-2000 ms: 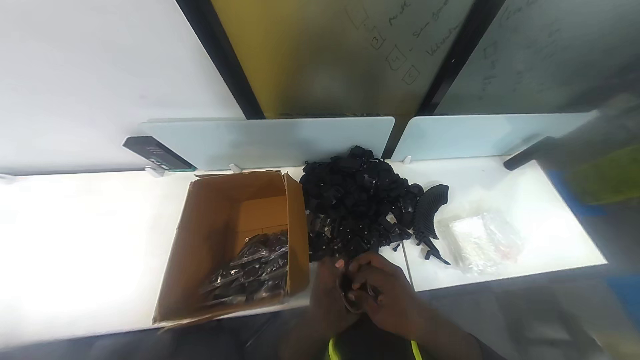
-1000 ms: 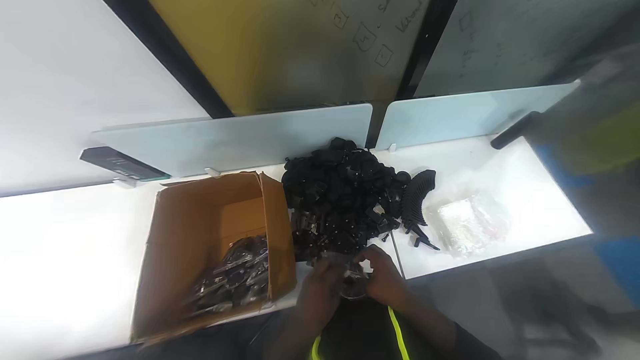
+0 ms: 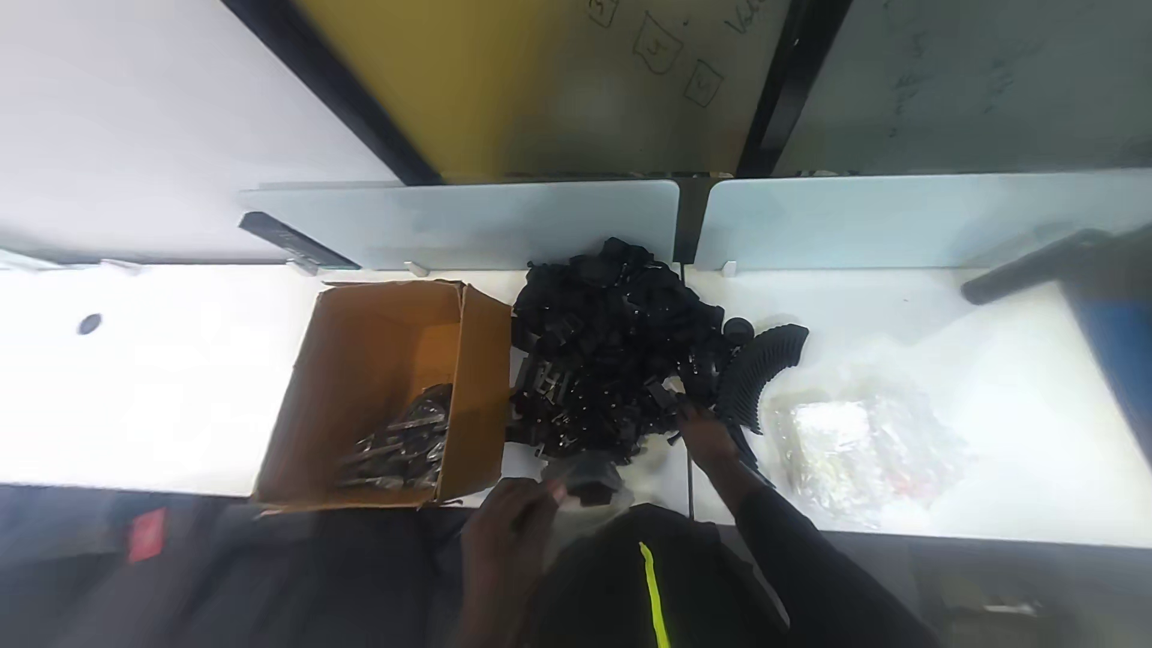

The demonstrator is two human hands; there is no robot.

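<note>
At the near edge of the white table, my left hand (image 3: 517, 517) grips a clear plastic bag (image 3: 585, 470) with something dark in it. My right hand (image 3: 705, 438) reaches to the right front side of a heap of black plastic parts (image 3: 621, 333); its fingertips are at a small dark part, and whether they grip it is unclear. A curved, ribbed black stack of parts (image 3: 760, 369) lies right of the heap. Left of the heap stands an open cardboard box (image 3: 486, 387) with bagged dark parts (image 3: 405, 445) inside.
A pile of clear plastic bags (image 3: 855, 450) lies on the right of the white table (image 3: 162, 378). Frosted divider panels (image 3: 468, 225) stand along its back edge. A dark bar (image 3: 1030, 267) is at the back right, and a small dark disc (image 3: 89, 324) at the far left.
My hands, together at the table's near edge earlier, are now apart: the right one has moved forward and right to the heap, while the left stays near the edge with the bag.
</note>
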